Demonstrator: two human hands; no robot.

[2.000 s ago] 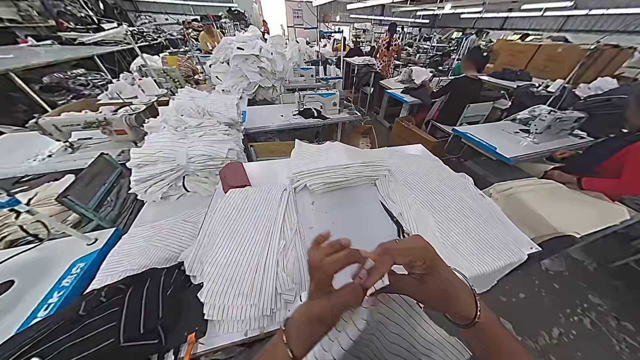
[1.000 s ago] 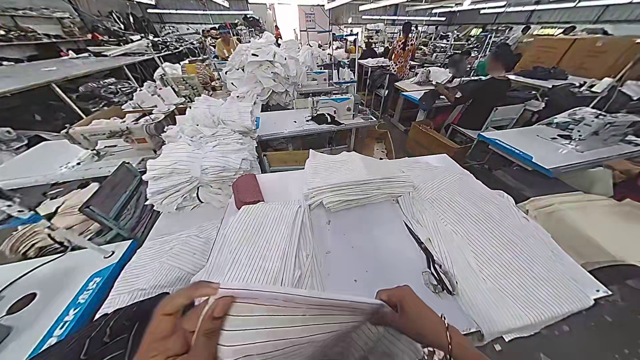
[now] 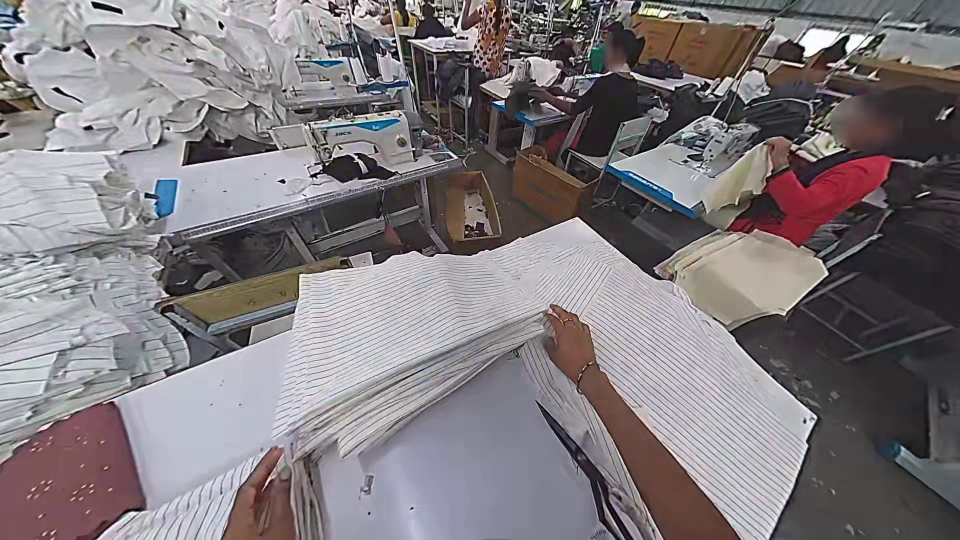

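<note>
A stack of white striped fabric pieces lies across the far part of the white table. My right hand has its fingers on the near right corner of that stack, the thumb hidden. At the stack's near left corner, my left hand touches the cloth edges, its fingers partly bent; whether it grips them is unclear. A pair of black scissors rests on the table to the left of my right forearm, partly over striped cloth. More striped fabric covers the table's right side.
A maroon pad with pins is at the lower left. Tall piles of white striped cloth stand at the left. Beyond the table are a sewing machine and a cardboard box. A person in red sits at the right, holding cream cloth.
Both hands have moved from the near edge to the far fabric stack. The striped piece held between them one second ago is no longer stretched there. The view has shifted closer to the stack.
</note>
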